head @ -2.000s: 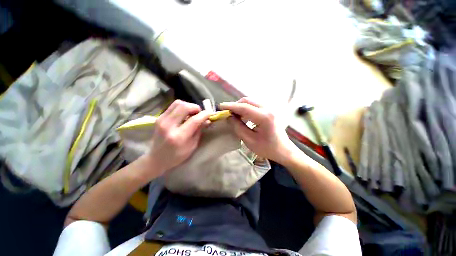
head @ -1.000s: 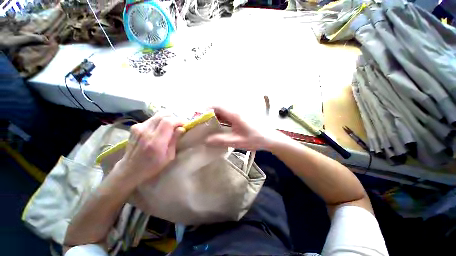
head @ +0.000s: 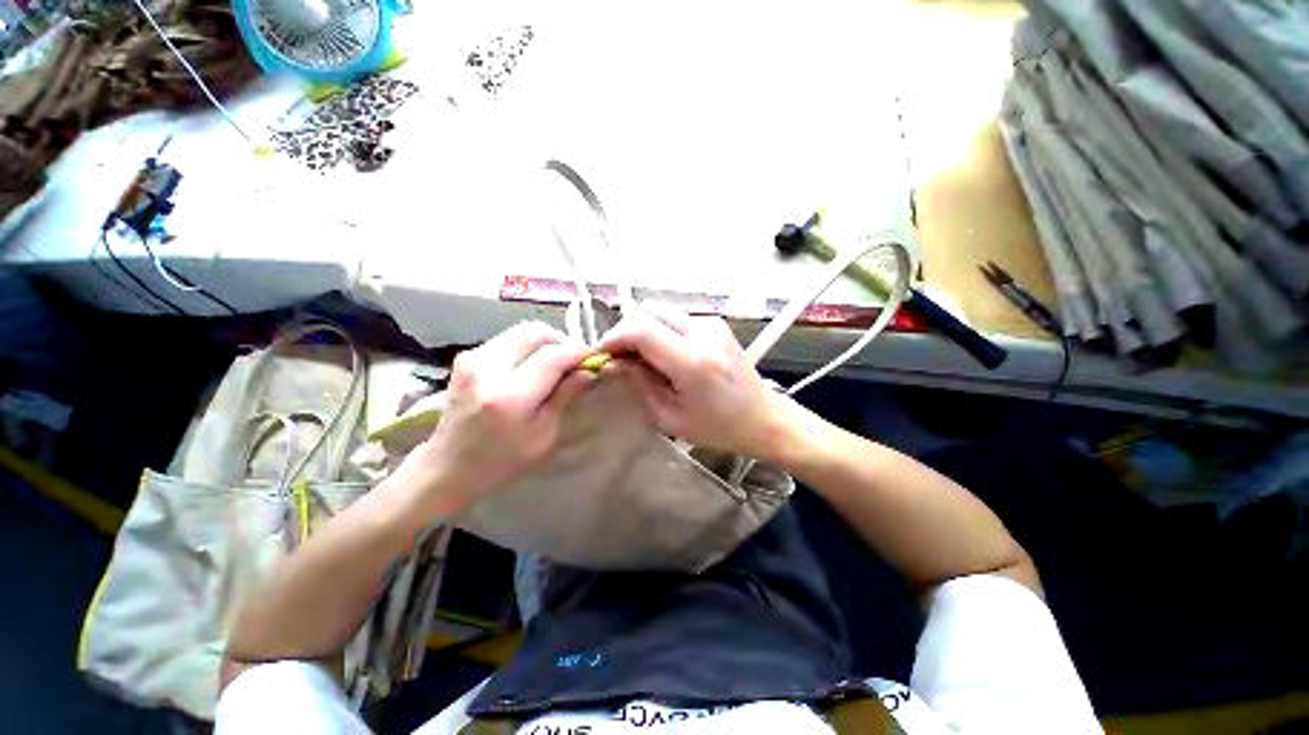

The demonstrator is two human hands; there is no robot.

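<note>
A beige tote bag (head: 617, 481) lies over my lap against the table edge. Its long narrow straps (head: 879, 323) loop up to the right and back onto the table. My left hand (head: 503, 395) pinches the bag's edge at the yellow edge binding (head: 594, 363). My right hand (head: 692, 376) pinches the same spot from the right, and the fingertips of both hands nearly meet there. Only a short piece of yellow shows between them; the rest is under my fingers. The dark grey apron (head: 675, 625) is under the bag.
A hammer (head: 883, 287) lies on the white table (head: 718, 129), behind a red strip (head: 847, 315) along its edge. A dark pointed tool (head: 1019, 297) lies right of it, near hanging grey-beige pieces (head: 1134, 187). A blue fan (head: 319, 32) stands back left. Other beige bags (head: 201, 553) are at left.
My right hand was open beside the yellow edge and now pinches it next to my left. The bag's straps now stand up in loops. The view has shifted, with the fan nearer the top left.
</note>
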